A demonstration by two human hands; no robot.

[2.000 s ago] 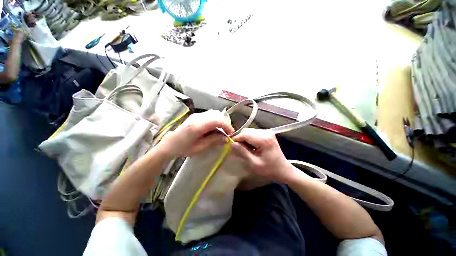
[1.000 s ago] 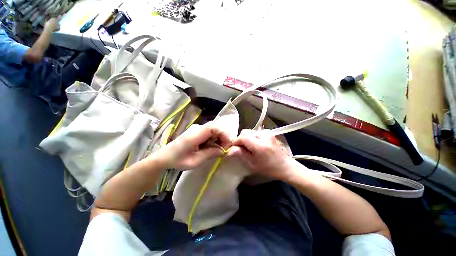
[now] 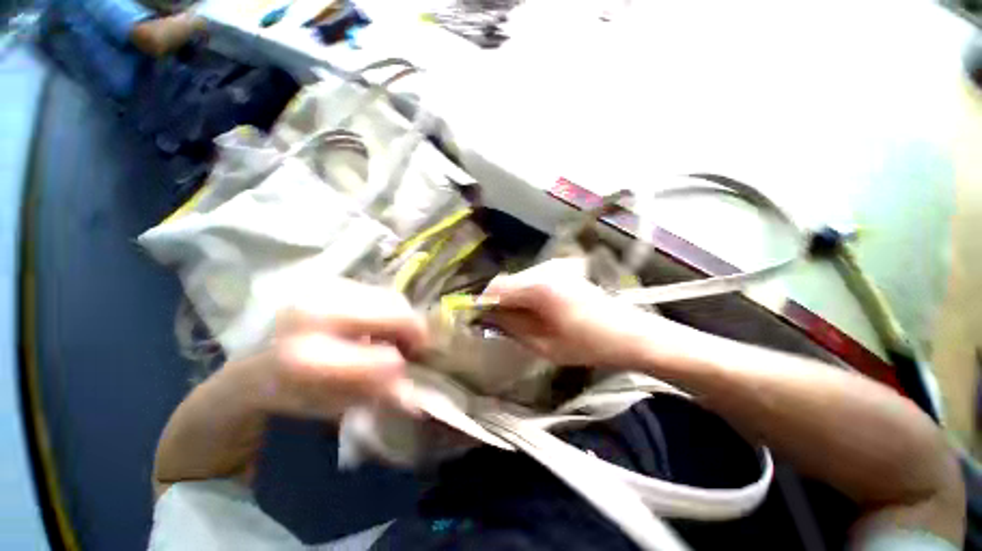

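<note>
A beige tote bag (image 3: pixel 506 361) lies on my lap, blurred, with its mouth side towards me. One pale strap loop (image 3: pixel 689 497) falls over my lap and another loop arches over the bench edge. My left hand (image 3: pixel 345 350) is blurred at the bag's left side, by the lower strap; whether it grips anything is unclear. My right hand (image 3: pixel 544 310) pinches the bag near a bright yellow edge (image 3: pixel 463 304). The right fingertips are partly hidden.
A heap of beige bags (image 3: pixel 269 231) lies at left. A hammer (image 3: pixel 861 285) lies on the pale bench (image 3: pixel 711 97) at right, near the red strip (image 3: pixel 845 344) on the bench edge. A person's arm (image 3: pixel 162 34) is at the upper left.
My hands have moved apart, the left one leftwards. The bag has turned and its long yellow seam no longer faces me. A strap now lies across my lap. The view has shifted left.
</note>
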